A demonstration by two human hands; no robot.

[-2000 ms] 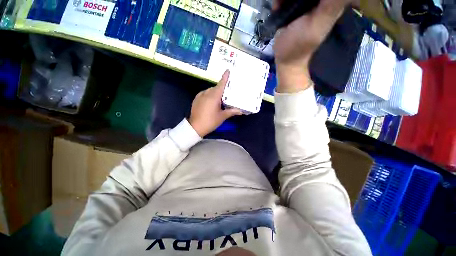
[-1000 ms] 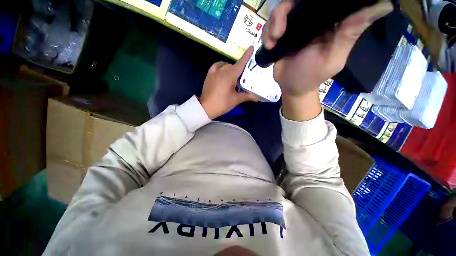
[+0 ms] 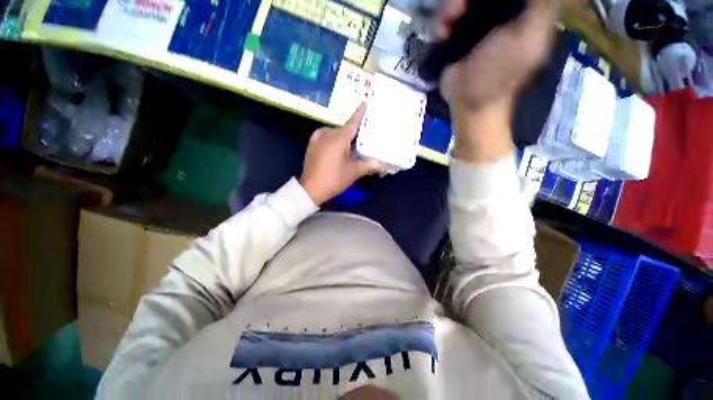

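My left hand [image 3: 335, 160] holds a white housing [image 3: 391, 123] at the bench's front edge, fingers along its left side and lower edge. The housing's broad white face is up, with small holes near its rim. My right hand [image 3: 500, 66] is blurred and grips a thick black screwdriver [image 3: 477, 31] at the top, to the right of and above the housing. The screwdriver is apart from the housing; its narrow tip cannot be made out. Dark wires or small parts lie by a pale tray [image 3: 391, 39] behind the housing.
White covers [image 3: 588, 113] stand stacked at the right of the bench, beside a black pile [image 3: 539, 98]. A red bin [image 3: 676, 172] and blue crates [image 3: 618, 305] are further right. A box of clear bags [image 3: 90, 129] and cartons [image 3: 117, 266] are at left.
One second ago the screwdriver was over the housing; now my right hand has lifted it up and away. The view has shifted, showing more of the bench.
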